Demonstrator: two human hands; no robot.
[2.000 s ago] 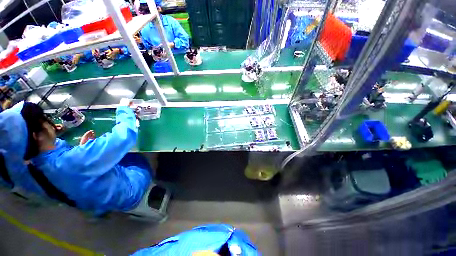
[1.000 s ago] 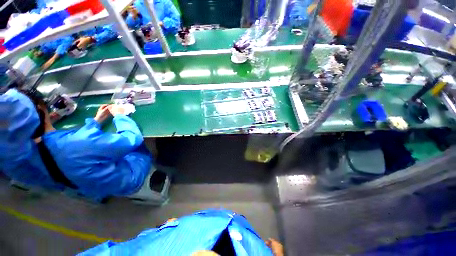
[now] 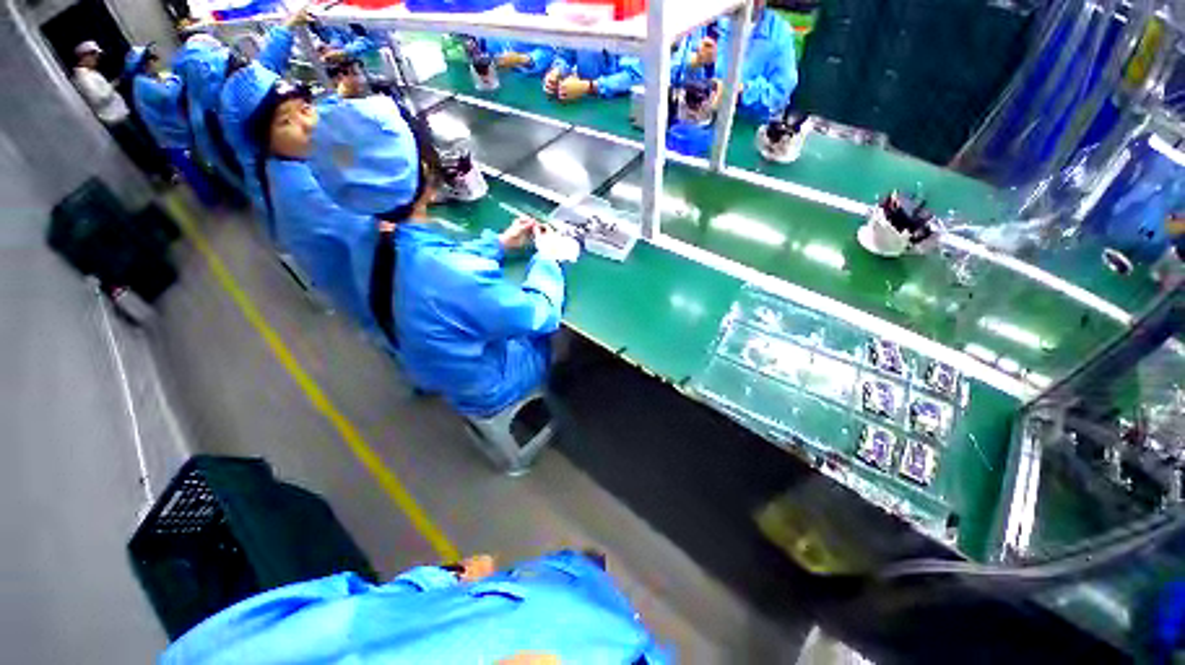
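My left hand [image 3: 477, 568] is small and partly hidden at the front of my blue smock, at the bottom edge; what its fingers do is unclear. My right hand is out of the picture. A dark green perforated crate [image 3: 195, 500] stands at lower left beside my sleeve, partly covered by it. On the green bench [image 3: 637, 312] at right, a clear flat tray or sheet [image 3: 780, 353] holds several small dark-and-white parts [image 3: 879, 396] in rows.
A person in a blue smock [image 3: 455, 312] sits on a grey stool [image 3: 517, 435] at the bench, others beyond. A yellow line [image 3: 305, 377] runs along the floor. Dark crates [image 3: 111, 234] stand at far left. Partly built units [image 3: 897, 227] sit on the conveyor. Clear sheeting hangs at right.
The view has swung left, bringing in the aisle, the row of workers and the dark green crate. The bench parts now lie further right. The hand at the smock's right side has left the picture.
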